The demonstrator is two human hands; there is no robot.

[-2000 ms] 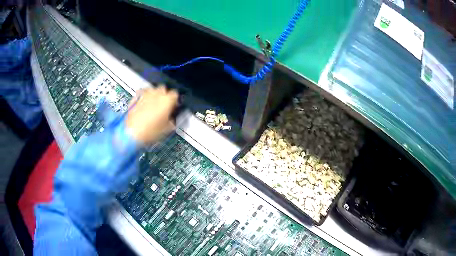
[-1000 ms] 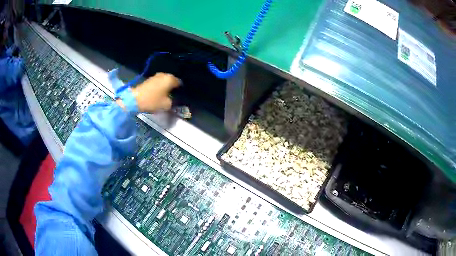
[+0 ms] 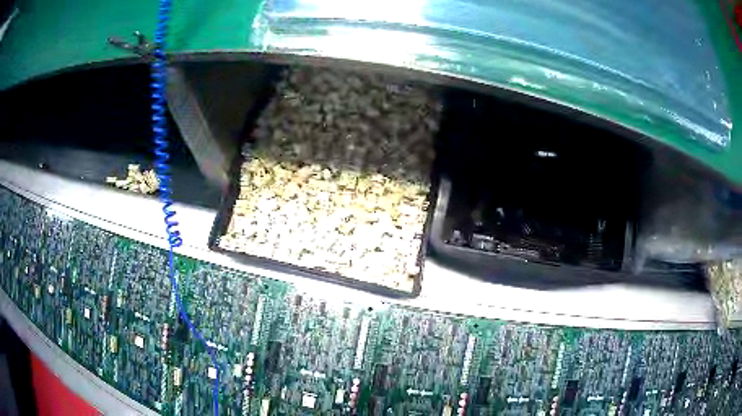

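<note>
Neither of my hands is in the picture. Green circuit boards [image 3: 325, 366] run in a long strip across the bottom, dense with small parts. A black tray heaped with small cream-white connectors [image 3: 333, 219] stands on the ledge behind them, its rear half in shadow. A few loose connectors [image 3: 136, 179] lie on the ledge to its left. A second black tray [image 3: 529, 244] on the right holds small dark parts. The blue coiled cord [image 3: 159, 122] hangs from the shelf, then runs thin and straight over the boards and out at the bottom edge.
The green shelf [image 3: 73, 36] overhangs the trays, with a small metal clip [image 3: 134, 44] at its edge and bluish transparent sheets [image 3: 504, 49] on top. A shelf post [image 3: 195, 130] stands left of the cream tray. A crumpled clear bag [image 3: 683, 231] lies right. A red surface [image 3: 61, 386] shows lower left.
The view has swung right, so trays and boards sit further left. The hand and blue sleeve have left the picture. The cord now hangs down across the boards.
</note>
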